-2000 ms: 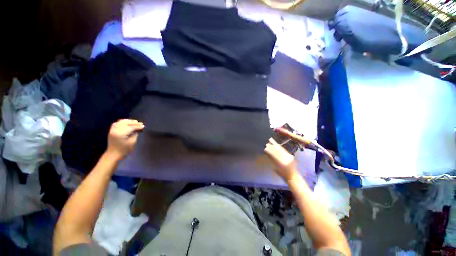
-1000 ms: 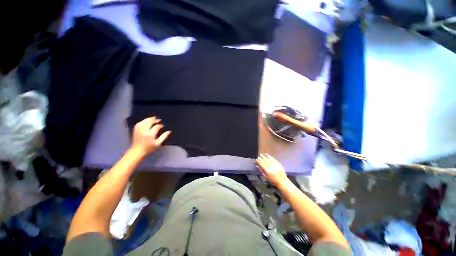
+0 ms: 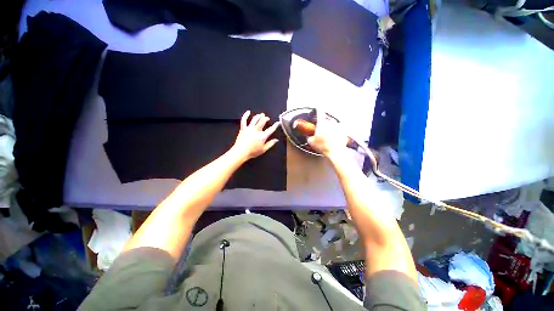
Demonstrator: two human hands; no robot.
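Note:
A black garment panel (image 3: 164,85) lies flat on the pale lilac pressing table (image 3: 85,176), with a straight seam line running across its middle. My left hand (image 3: 254,138) rests on the panel near its right edge, fingers spread, holding nothing. My right hand (image 3: 326,135) is closed around the brown handle of the steam iron (image 3: 293,124). The iron's pointed tip faces left, at the panel's right edge beside my left fingertips. The hand hides part of the handle.
A dark heap of panels (image 3: 45,97) drapes over the table's left edge. More black cloth (image 3: 212,13) lies at the back. A dark flat piece (image 3: 337,39) is at the right rear. The iron's cord (image 3: 425,198) runs right, past a blue-sided white table (image 3: 486,103).
The panel was laid down flat. My left hand has moved right across it. My right hand has left the panel's near right corner and taken hold of the iron, now at the panel's edge.

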